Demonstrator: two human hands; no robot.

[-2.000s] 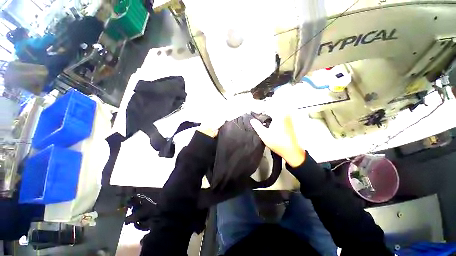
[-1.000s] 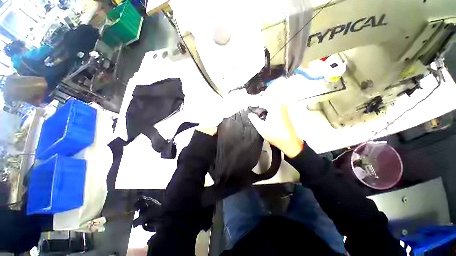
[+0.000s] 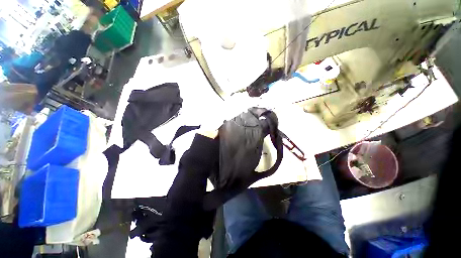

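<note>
The black bag (image 3: 237,148) lies on the front of the white sewing table, below the machine head, with its black strap (image 3: 275,161) curving round its right side. My left hand (image 3: 213,132) is at the bag's upper left edge and holds it; glare washes out most of the hand and its fingers. My right hand is out of the picture; only a dark blurred shape shows at the right edge. A red-handled tool (image 3: 294,148) lies on the table just right of the strap.
The cream sewing machine (image 3: 349,38) stands over the work. Another black bag (image 3: 151,111) with straps lies at the left of the table. Blue bins (image 3: 49,194) stand far left, a pink bucket (image 3: 373,164) at right. A person (image 3: 65,50) is at upper left.
My right hand has left the bag's top right edge and gone out of the picture. The strap's upper end and the red-handled tool now show. The view has shifted slightly.
</note>
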